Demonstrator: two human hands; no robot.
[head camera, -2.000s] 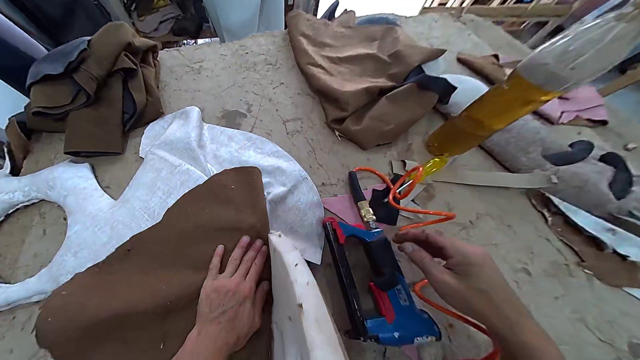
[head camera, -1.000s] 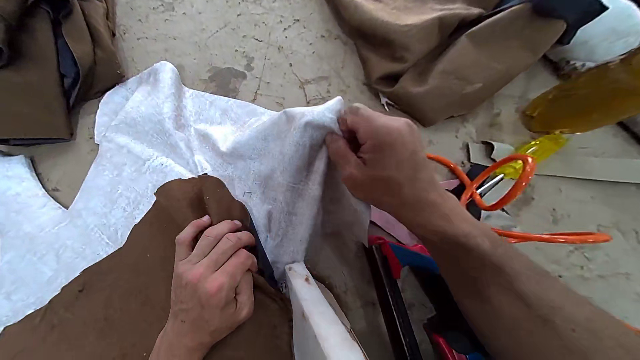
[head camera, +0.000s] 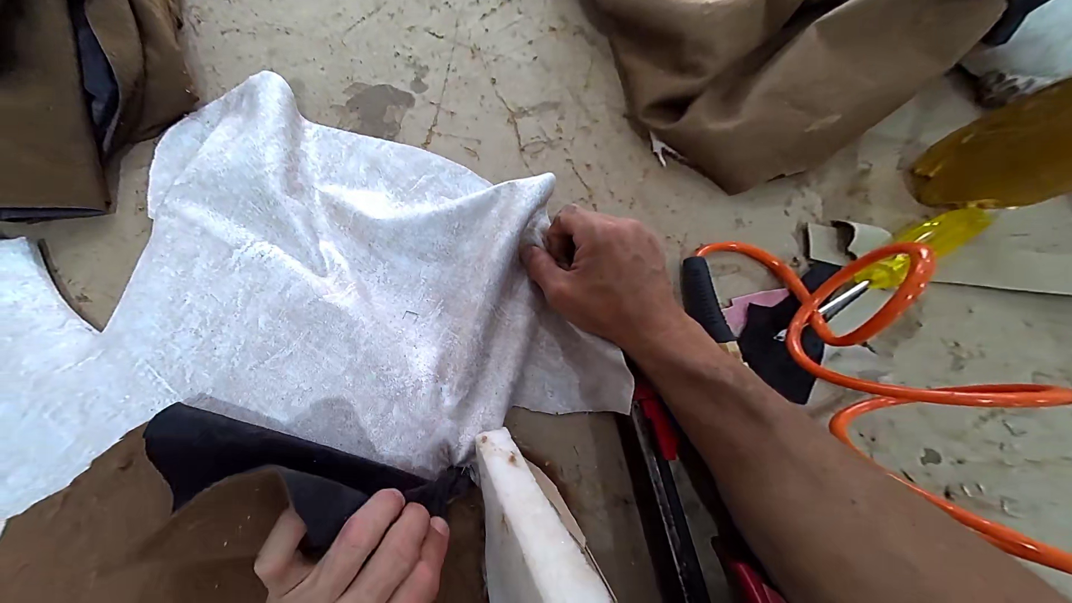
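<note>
My right hand (head camera: 603, 272) pinches a raised fold of the pale grey, velvety fabric (head camera: 335, 251), which spreads over the worktable. Low in the view, my left hand (head camera: 364, 553) grips the edge of the brown fabric (head camera: 201, 536), whose dark underside (head camera: 276, 456) is turned up. Both fabrics meet at the tip of a white foam-padded piece (head camera: 532, 519) between my hands. A pneumatic stapler (head camera: 662, 486) lies under my right forearm, which covers most of it.
An orange coiled air hose (head camera: 904, 389) loops at the right, near a yellow-handled screwdriver (head camera: 930, 243) and an amber plastic bottle (head camera: 997, 151). Dark and pink scraps (head camera: 779, 343) lie beside the hose. Brown fabric heaps rest at the top right (head camera: 796, 84) and top left (head camera: 50, 109).
My right hand has gone from beside the stapler to the pale fabric and lifted a fold. My left hand, earlier resting on the brown fabric, now has its edge folded back. The view has moved closer.
</note>
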